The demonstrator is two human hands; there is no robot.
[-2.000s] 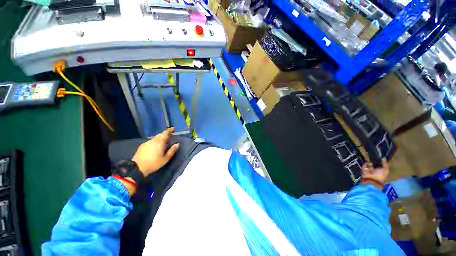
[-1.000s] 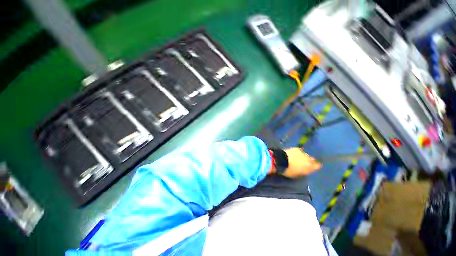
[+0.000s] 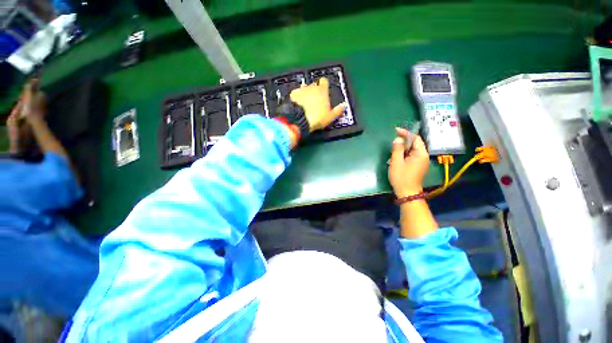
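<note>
The long black tray [image 3: 262, 82] lies on the green bench with phone middle frames in its pockets. My left hand [image 3: 315, 104] is over the right end of the tray, thumb and index finger apart at the rightmost frame [image 3: 345, 94]. Whether it grips the frame is unclear; nothing is lifted. My right hand [image 3: 409, 164] is raised near the bench's front edge, right of the tray. Its fingertips pinch a small, thin grey tool, which looks like tweezers [image 3: 413, 136]. The tool is blurred and mostly hidden by the fingers.
A handheld meter [image 3: 439, 110] lies just right of my right hand, with orange cables [image 3: 460, 175] at its lower end. A pale machine housing [image 3: 530, 147] stands far right. A separate phone part [image 3: 125, 137] lies left of the tray. Another person's arm [image 3: 47, 134] is at far left.
The view has turned from the floor and side shelves to the bench. My left hand has moved onto the tray. My right hand, earlier holding a black tray at the side, now holds the small tool.
</note>
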